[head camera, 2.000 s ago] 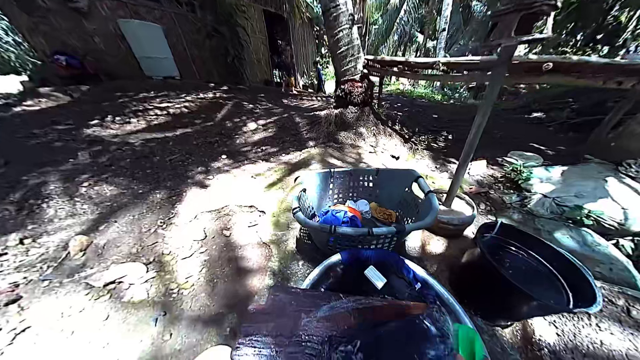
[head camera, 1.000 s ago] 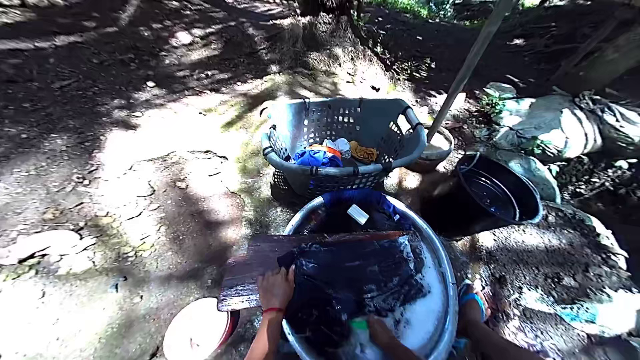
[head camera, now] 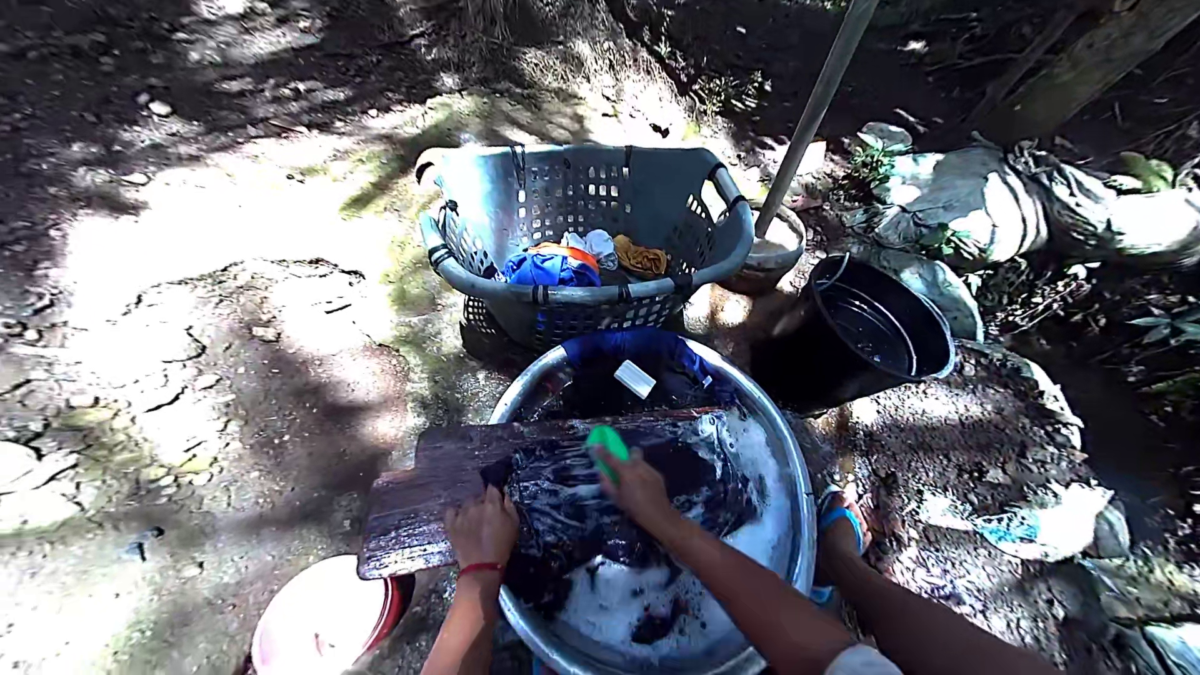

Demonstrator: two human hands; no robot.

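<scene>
A wooden board [head camera: 431,483] lies across a round metal basin [head camera: 800,506] that holds suds and dark wet cloth. My left hand [head camera: 483,527], with a red band at its wrist, grips the near-left edge of a dark soapy garment [head camera: 562,497] spread on the board. A green brush or scrubber [head camera: 607,448] is in my right hand [head camera: 639,487], over the middle of the garment; its underside is hidden. Dark blue cloth hangs over the basin's far rim, and a small white block [head camera: 635,379], perhaps soap, rests on the cloth there.
Beyond the basin stands a grey plastic laundry basket [head camera: 581,292] with blue, white and mustard clothes. A black bucket [head camera: 867,323] and a bowl [head camera: 773,248] beside a slanting pole [head camera: 816,112] are at right. A white-topped container [head camera: 323,614] stands near left. My sandaled foot [head camera: 844,525] is beside the basin.
The view has tilted down. Since one second ago, my right hand with the green scrubber has moved up from the basin's near side onto the garment on the board. My left hand stays at the cloth.
</scene>
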